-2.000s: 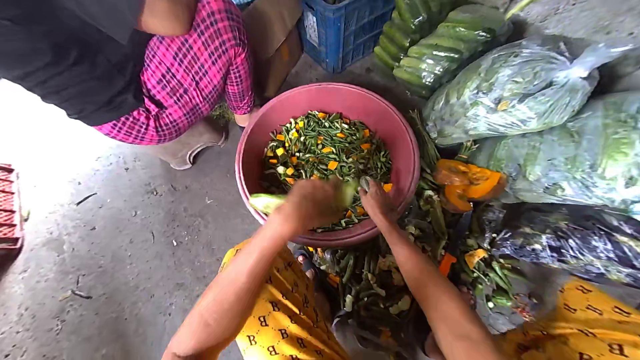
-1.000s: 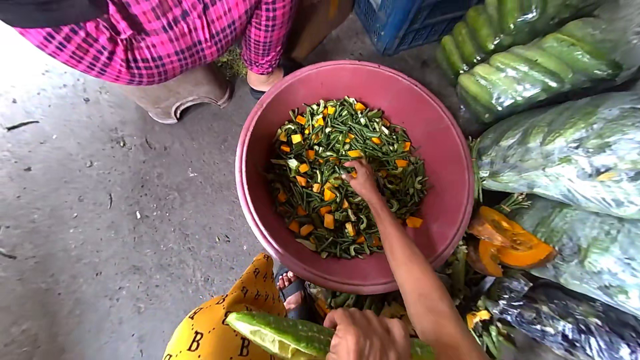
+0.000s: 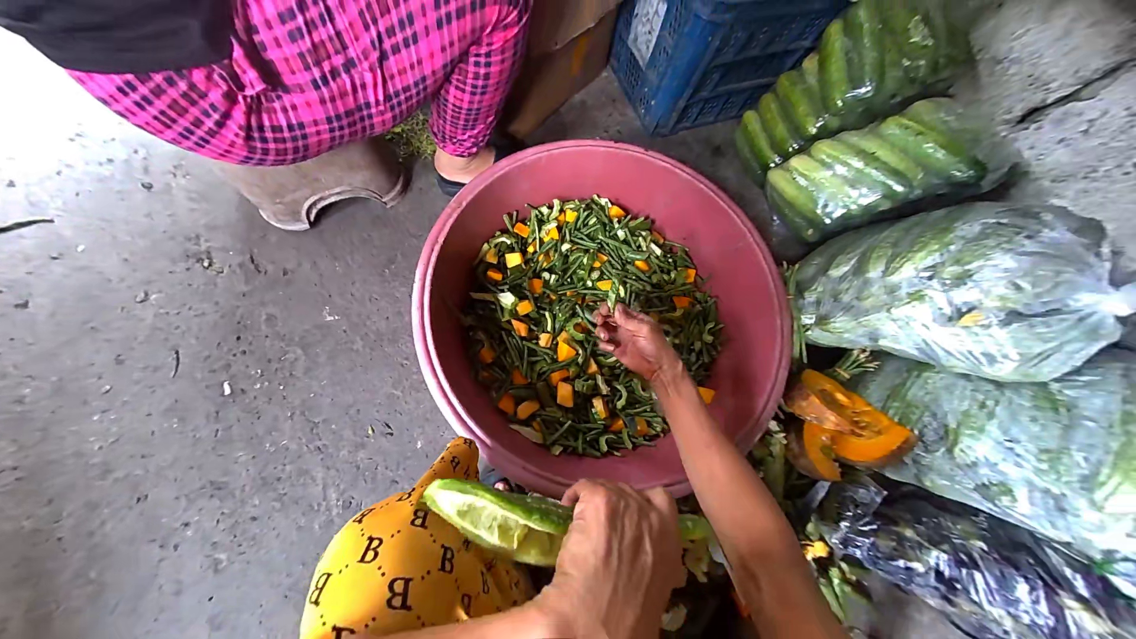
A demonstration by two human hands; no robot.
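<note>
My left hand (image 3: pixel 617 546) grips a long green gourd (image 3: pixel 497 522), its pale cut flesh facing up, near the front rim of a pink plastic basin (image 3: pixel 745 311). Inside the basin lie chopped green vegetables (image 3: pixel 568 266), mostly thin bean-like pieces, mixed with orange pumpkin cubes (image 3: pixel 565 394). Over this mix is my right hand (image 3: pixel 635 342), palm partly turned up, fingers loosely curled and a little apart; whether its fingertips touch a small green piece is unclear. The gourd's far end is partly hidden by my left hand and right forearm.
A person in pink checked clothing (image 3: pixel 346 80) sits beyond the basin at the left. At the right are bagged cucumbers (image 3: pixel 879 164), a knotted plastic bag of green vegetables (image 3: pixel 967 288), cut pumpkin (image 3: pixel 852 426) and a dark plastic bag (image 3: pixel 967 550). A blue crate (image 3: pixel 710 62) stands behind.
My hands were together over the basin's near side two seconds ago; now they are apart, the left with the gourd at the front rim, the right over the mix.
</note>
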